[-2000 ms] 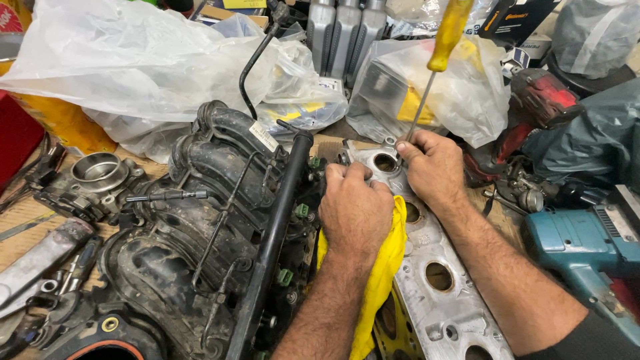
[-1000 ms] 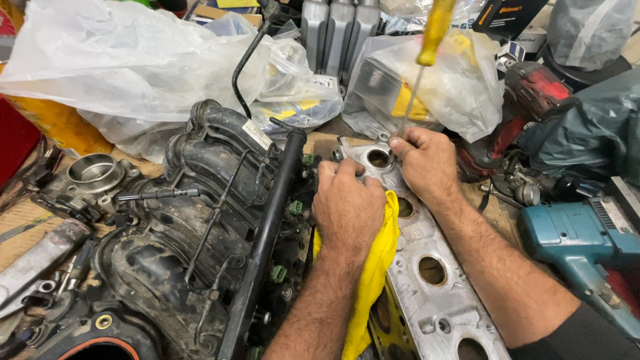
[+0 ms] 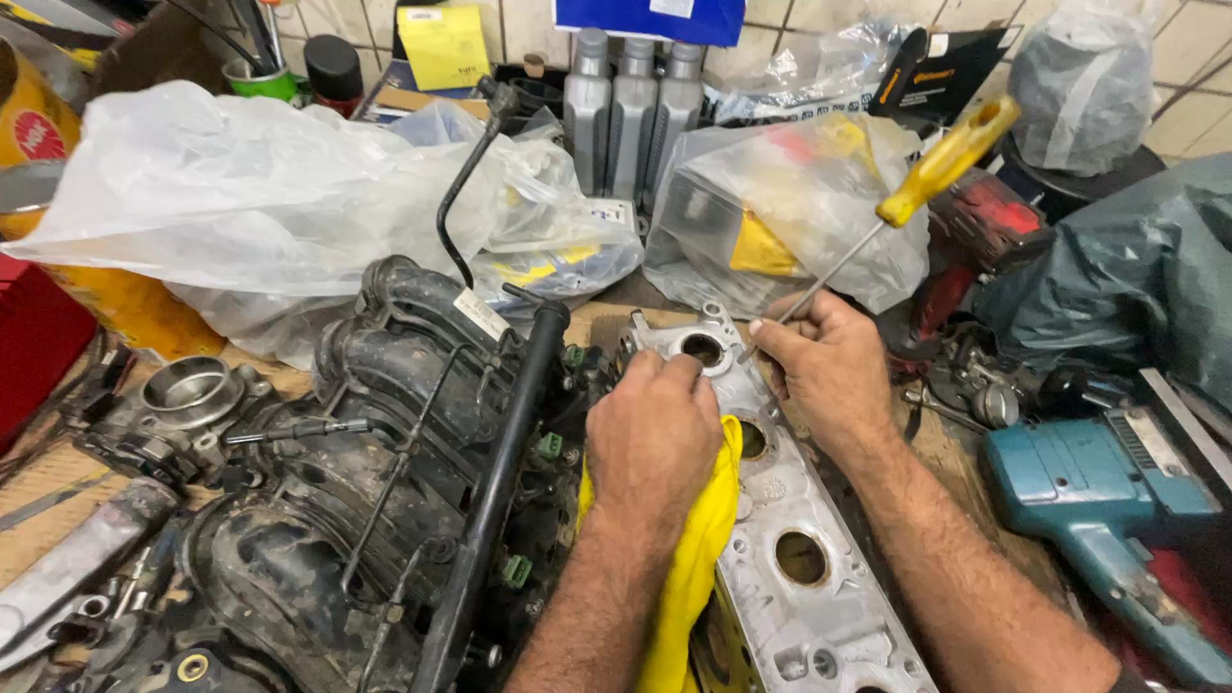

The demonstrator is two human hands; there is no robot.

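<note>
A long aluminum engine casting with round bores, apparently a cylinder head [image 3: 765, 500], lies lengthwise on the bench. My right hand [image 3: 828, 361] pinches the metal shank of a yellow-handled screwdriver [image 3: 948, 164] near its lower end, at the casting's right edge; the handle tilts up to the right. My left hand [image 3: 654, 423] rests on the left edge by the upper bore, fingers curled over a yellow cloth [image 3: 707, 553] that hangs down beside the casting. The left fingertips are partly hidden. Left of my left hand sits a dirty black plastic intake manifold [image 3: 414, 385] with a black rail.
A teal power tool [image 3: 1088, 491] and a red-and-black tool [image 3: 982, 231] lie at the right. Behind are plastic bags [image 3: 279, 202] and grey bottles [image 3: 630, 120]. A throttle body [image 3: 192, 395] and a metal-cased tool [image 3: 77, 558] are at the left.
The screwdriver's handle has swung from nearly upright to a clear tilt toward the right. Both hands remain near the casting's far end.
</note>
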